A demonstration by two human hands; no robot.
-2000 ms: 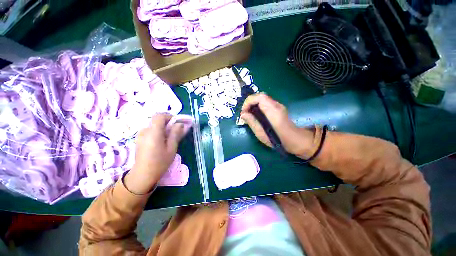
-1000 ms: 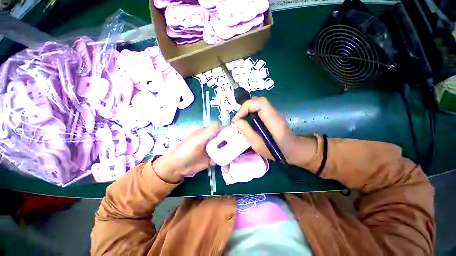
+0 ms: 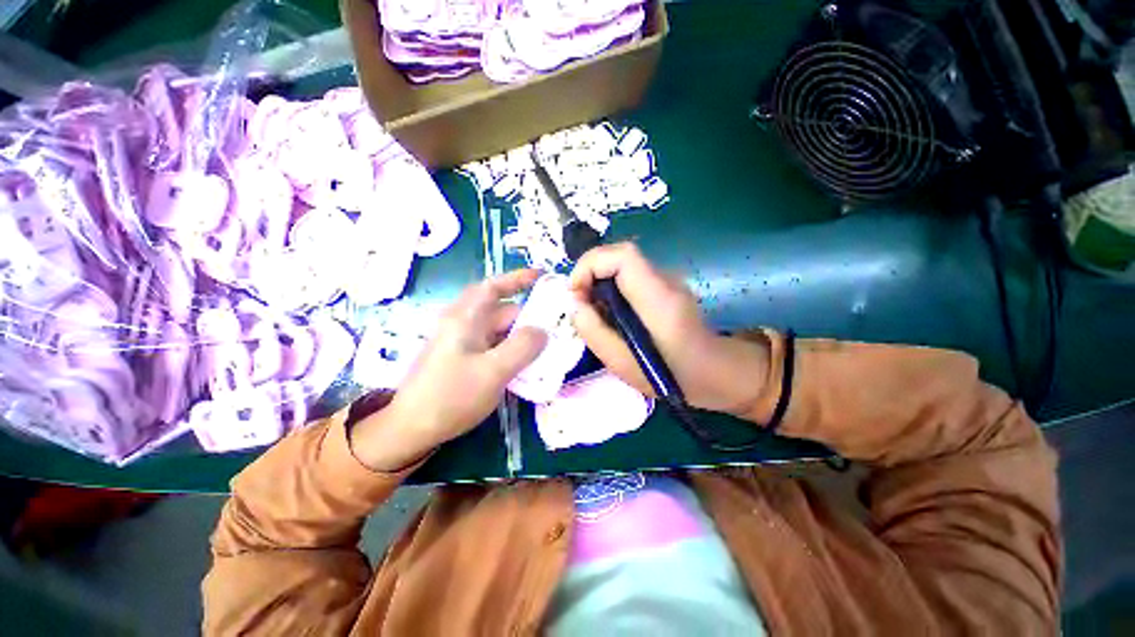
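Note:
My left hand (image 3: 467, 361) holds a pink plastic housing (image 3: 545, 334) by its left side, in front of my body. My right hand (image 3: 647, 324) holds the black handle of a soldering iron (image 3: 629, 326), and its fingers are at the housing's upper right edge. The iron's thin metal tip points up and away, over a pile of small white inserts (image 3: 597, 174). Another pink housing (image 3: 595, 411) lies on the bench just below the held one. Whether an insert sits in the held housing cannot be told.
A clear bag of pink housings (image 3: 100, 274) and loose housings (image 3: 336, 237) lie at the left. An open cardboard box (image 3: 529, 115) with stacked housings stands beyond. Thin translucent strips (image 3: 510, 436) lie by my left hand. A black fan (image 3: 849, 122) stands upper right, with cables (image 3: 1006, 299) beside it.
My left hand has moved right from the loose housings, bringing a housing to my right hand. Since a second ago the held housing has turned and its cut-out no longer shows clearly.

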